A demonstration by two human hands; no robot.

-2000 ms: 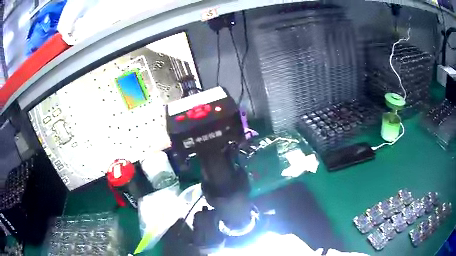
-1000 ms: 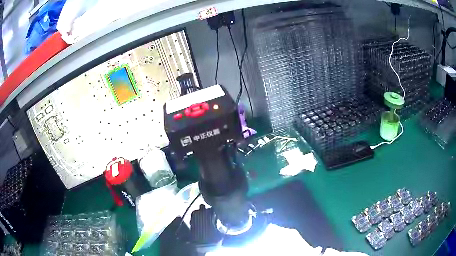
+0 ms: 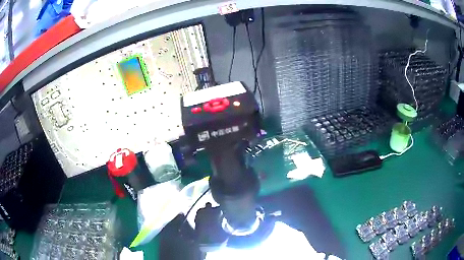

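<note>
The black video microscope [image 3: 221, 119] stands at the centre, with a bright ring light [image 3: 243, 226] low under its lens. Overexposed white shapes [image 3: 272, 244] fill the bottom edge beneath the lens. They look like my gloved hands or sleeves, but fingers, left from right, and anything held cannot be made out. A small white patch [image 3: 131, 254] shows at the bottom edge further left; what it is cannot be told. The tilted monitor [image 3: 96, 117] shows a pale circuit board with a blue-orange rectangle. Several small electronic modules [image 3: 392, 228] stand in short rows at right.
Blister tray [image 3: 76, 231] at lower left; filled tray [image 3: 348, 124] and tray stacks behind. Red-topped black bottle [image 3: 122, 165] and clear jar [image 3: 162, 162] below the monitor. Plastic bag [image 3: 157, 205] left of the microscope. Tissue [image 3: 305, 166], black phone-like device [image 3: 356, 163] and green device [image 3: 400, 136] at right.
The camera view has shifted slightly. The board picture on the monitor has moved left and become sharper. The white shape under the lens has changed outline, and a white patch has appeared at the lower left.
</note>
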